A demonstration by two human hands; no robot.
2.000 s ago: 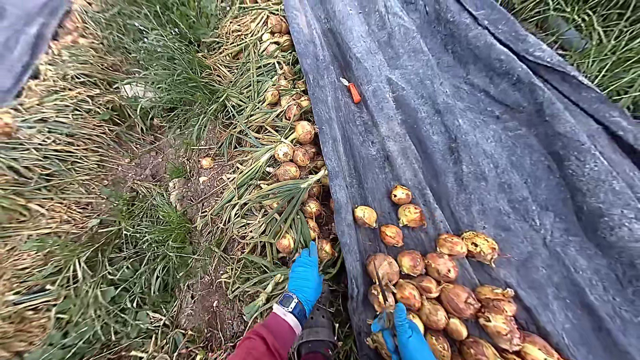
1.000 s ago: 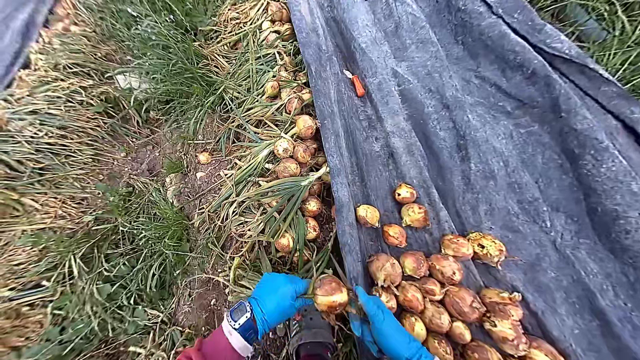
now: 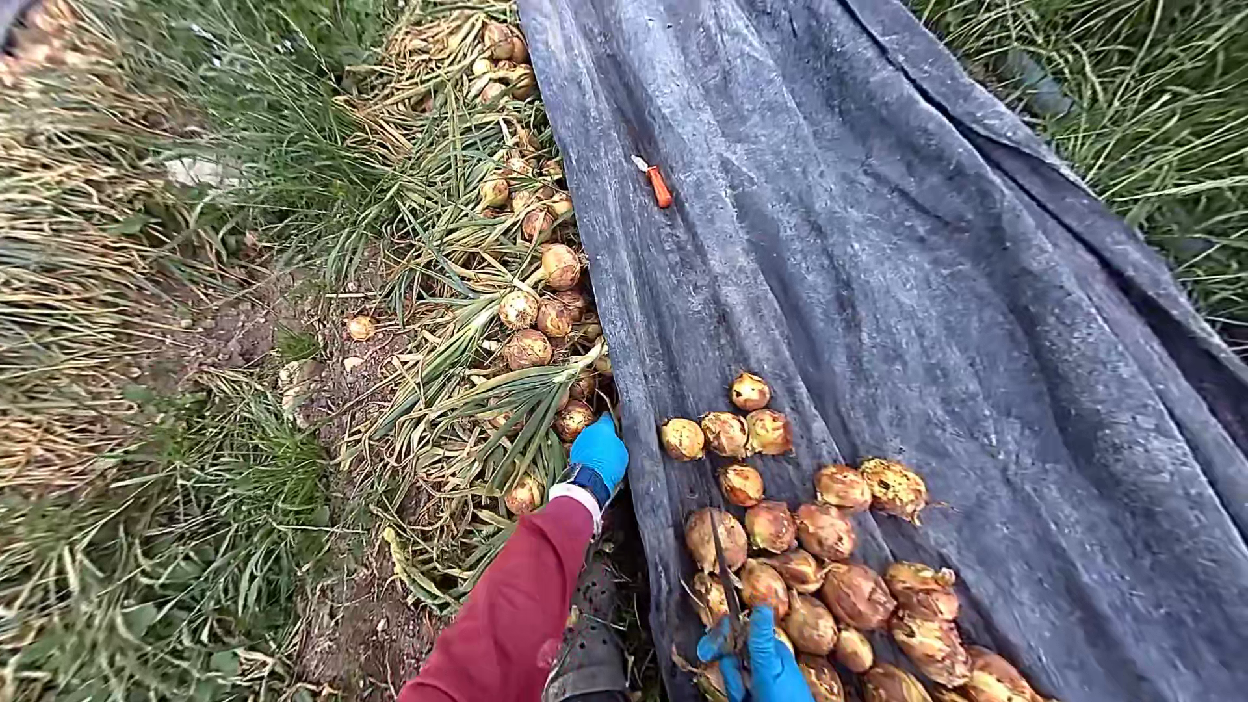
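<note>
My left hand [image 3: 600,456], in a blue glove, reaches to the pile's edge beside a brown onion [image 3: 573,419]; its fingertips are hidden, so a grip cannot be made out. My right hand [image 3: 759,663], also blue-gloved, holds a knife [image 3: 723,556] whose dark, thin blade points up the view, above the onions. Several trimmed onions [image 3: 858,597] lie in a cluster on the grey fabric sheet [image 3: 877,322] around that hand. Untrimmed onions [image 3: 527,348] with long green leaves [image 3: 507,400] lie along the sheet's left edge.
A small orange-handled knife [image 3: 659,185] lies on the upper part of the sheet. Grass [image 3: 234,458] and dry leaves cover ground at left, with a small loose onion [image 3: 361,328] on bare soil. My shoe [image 3: 590,634] stands between leaves and sheet.
One second ago both hands were together at an onion. My left hand has since moved up to the pile, my right hand to the right, and one more onion lies in the sheet's upper group.
</note>
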